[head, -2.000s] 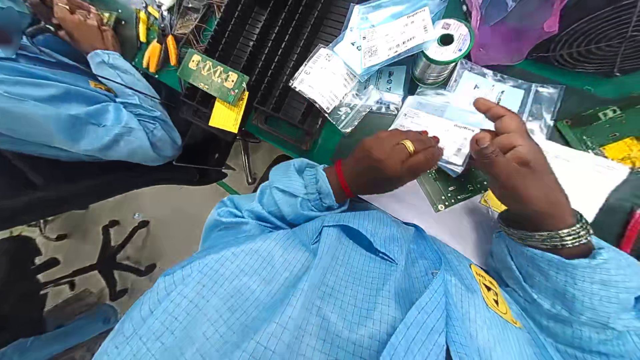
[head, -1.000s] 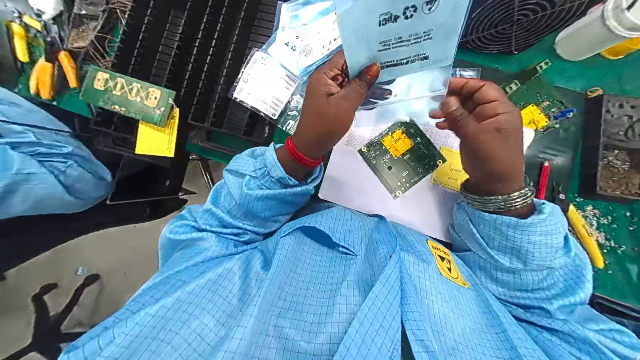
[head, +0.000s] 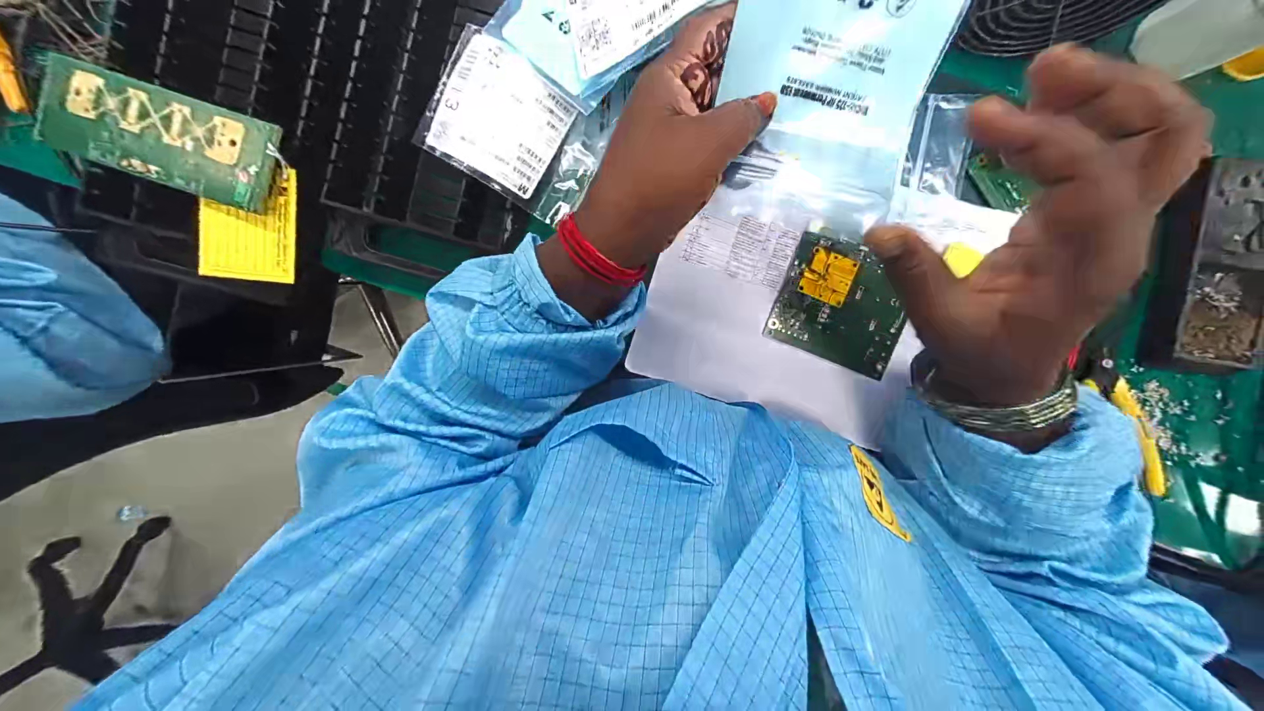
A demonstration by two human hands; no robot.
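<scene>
My left hand [head: 681, 148], with red bands at the wrist, grips the left edge of a translucent blue plastic bag [head: 834, 109] that bears print. My right hand [head: 1076, 197], blurred and wearing metal bangles, is raised beside the bag with its fingers apart and nothing between them. Below the bag a green circuit board [head: 859, 326] with a yellow patch lies on white printed paper [head: 691, 336]. My right thumb overlaps the view of the board's upper right corner; whether it touches cannot be told.
Labelled clear bags [head: 504, 114] lie left of my left hand, near black slotted racks [head: 385, 109]. Another circuit board [head: 158, 128] with a yellow tag [head: 247, 232] is farther left, by a person's blue sleeve [head: 69, 306]. A yellow-handled tool [head: 1141, 434] and a metal tray [head: 1220, 262] are at right.
One second ago both hands were at the blue bag; my right hand has let go and its fingers have spread. Two seconds ago the board lay mostly hidden beneath bags and my hands.
</scene>
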